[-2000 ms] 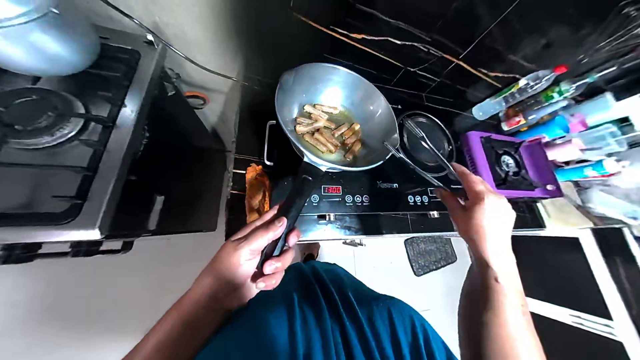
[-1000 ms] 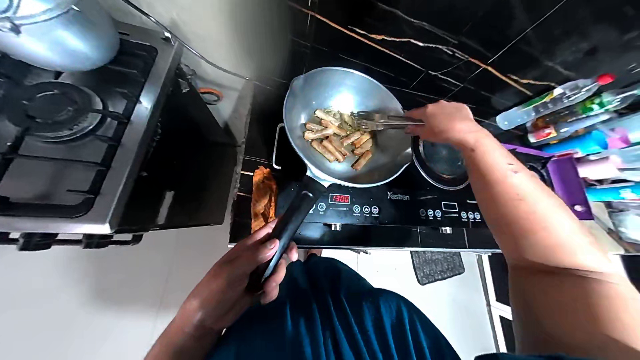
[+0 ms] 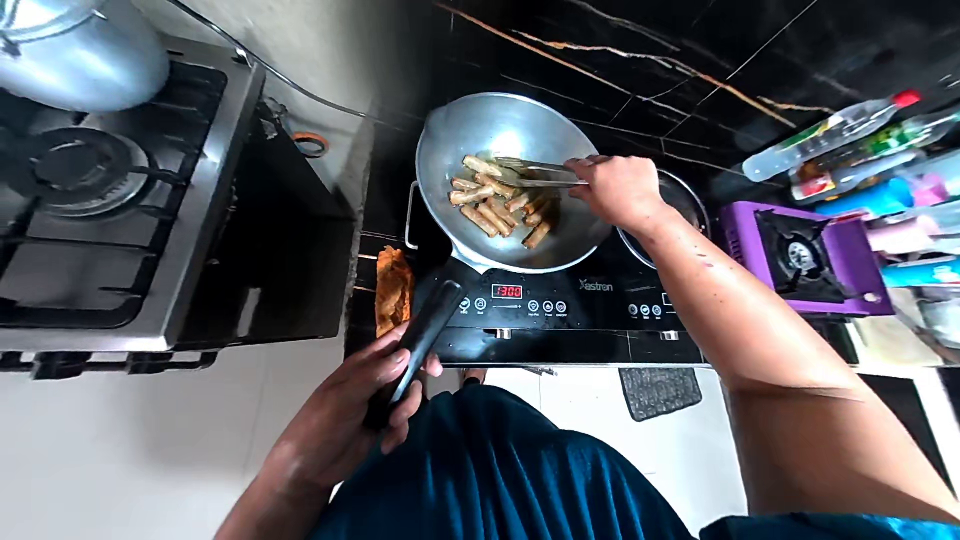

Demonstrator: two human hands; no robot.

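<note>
A metal wok stands on the black induction cooktop, tilted toward my left hand, which grips its black handle. Several browned fried rolls lie in oil in the wok. My right hand holds metal tongs over the wok's right side, their tips among the upper rolls. Whether a roll is clamped between the tips I cannot tell. Behind my right hand and forearm, a round pan or lid is partly hidden.
A gas stove with a large metal pot stands at the left. A crumpled brown wrapper or cloth lies left of the handle. To the right are a purple portable gas stove and several plastic bottles. A black tiled wall stands behind.
Two seconds ago my right hand held the tongs right of the wok; it has since moved over the wok. The rolls have shifted within the wok. My left hand has stayed on the handle.
</note>
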